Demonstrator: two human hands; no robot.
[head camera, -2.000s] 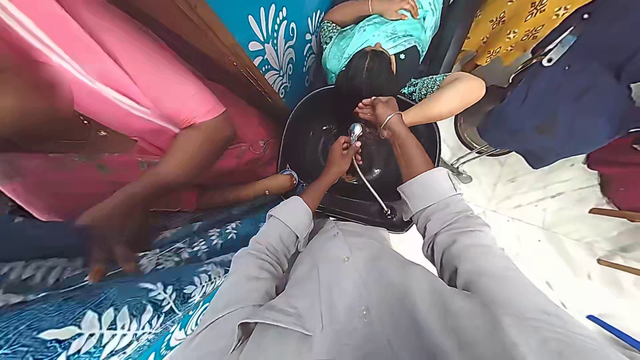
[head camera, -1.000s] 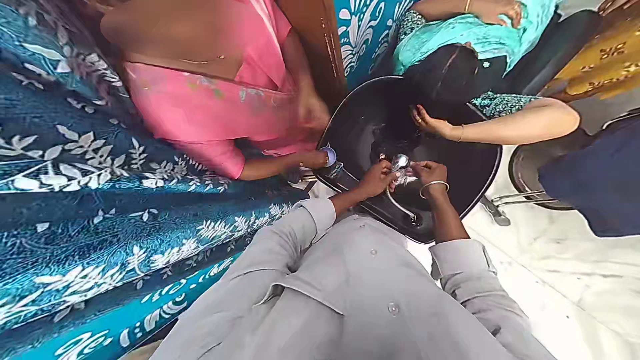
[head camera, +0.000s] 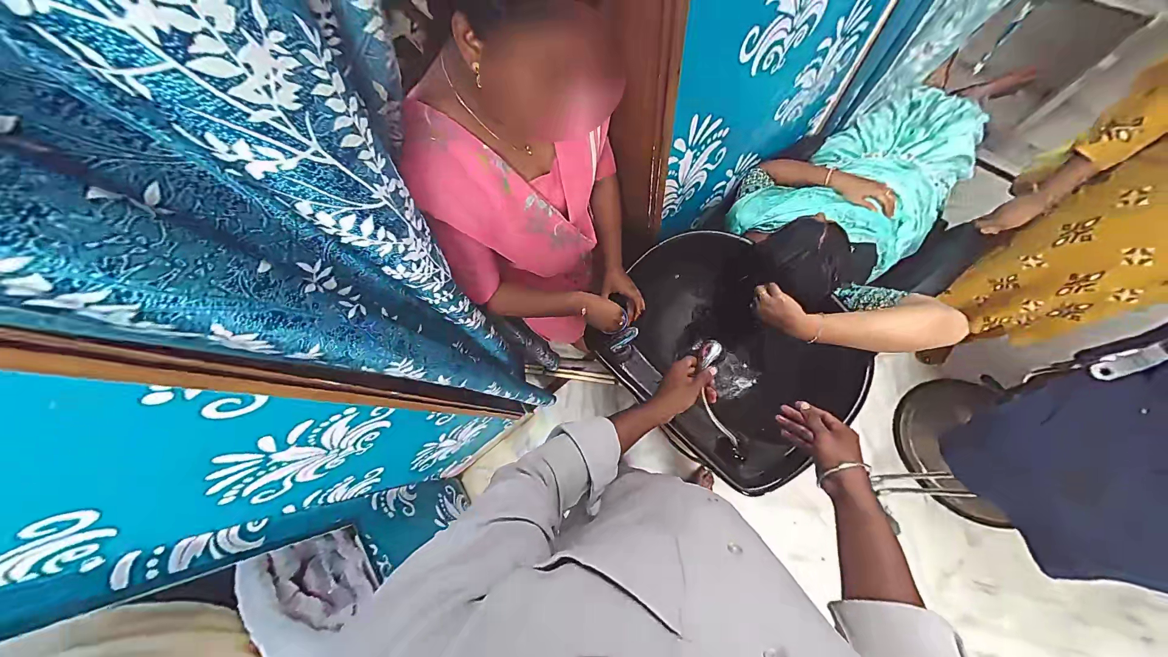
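Note:
My left hand (head camera: 683, 387) grips a chrome hand shower (head camera: 706, 352) over the near left part of a black shampoo basin (head camera: 821, 374). The shower's pale hose (head camera: 721, 425) runs down to a fitting near the basin's front rim, and water splashes beside the shower head. My right hand (head camera: 826, 438), with a bangle at the wrist, is held apart over the basin's right front edge, holding nothing, fingers spread. A person in a turquoise top lies back with dark hair (head camera: 812, 251) hanging into the basin; that person's hand (head camera: 783, 308) touches the hair.
At the left rim, a person in pink (head camera: 520, 210) has both hands near a tap fitting (head camera: 624, 338). Blue patterned curtains (head camera: 274, 164) hang left. At right are a round stool (head camera: 944, 447), dark blue cloth (head camera: 1068, 474) and a person in mustard patterned clothes (head camera: 1077, 237).
My hands, close together one second ago, are now apart, the right one drawn back to the basin's right side. The view has shifted. The reclining person's hand stays at the hair.

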